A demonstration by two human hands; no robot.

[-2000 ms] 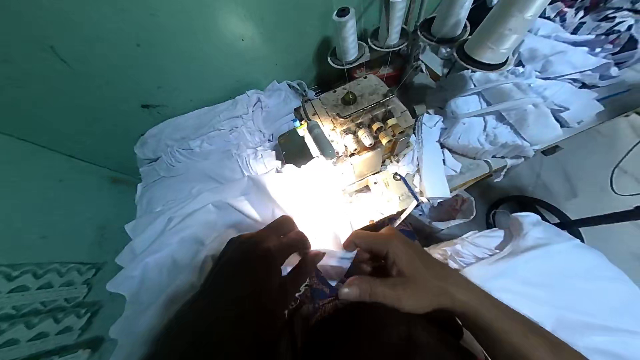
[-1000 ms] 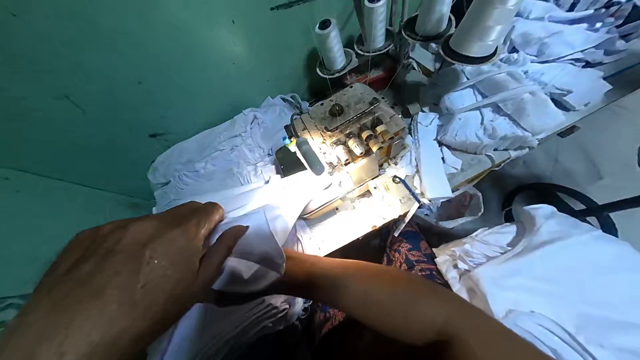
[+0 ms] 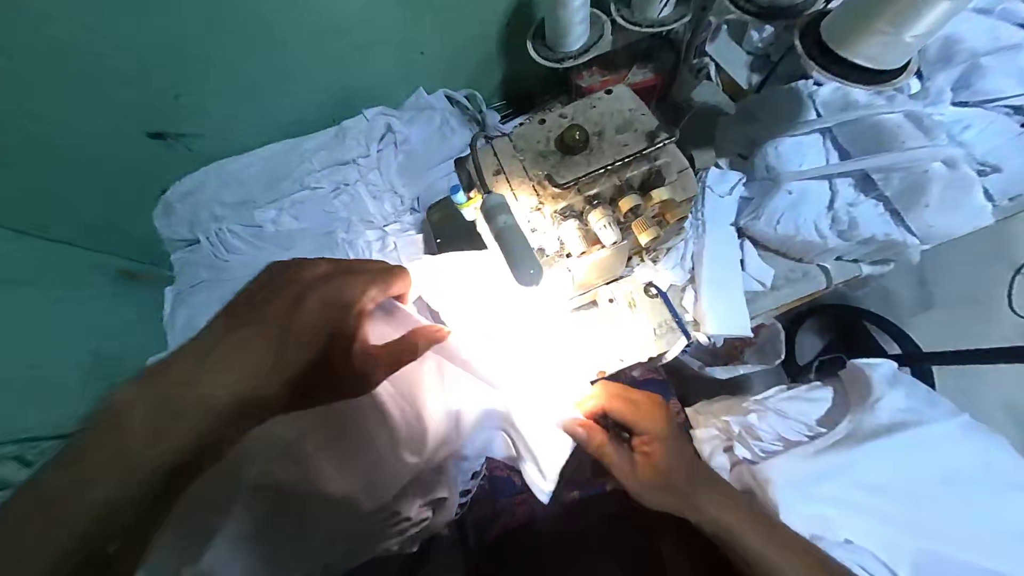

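Observation:
White fabric stretches between my two hands, in front of an overlock sewing machine. My left hand pinches the cloth between thumb and fingers, left of the machine's lamp. At the fabric's right edge, my right hand holds it between thumb and fingertips, just below the machine's front plate. Strong lamp glare washes out the cloth between the hands and the needle area. The lower part of the fabric hangs down over the lap.
Gathered white cloth lies behind my left hand against the green wall. Thread cones stand behind the machine. Stacked white pieces lie on the table at right, with a white garment pile below and a black wheel-like ring beside it.
One second ago my right forearm reached across to the left, its hand largely hidden by cloth. Now my right hand is back at right, with the fabric spread between both hands.

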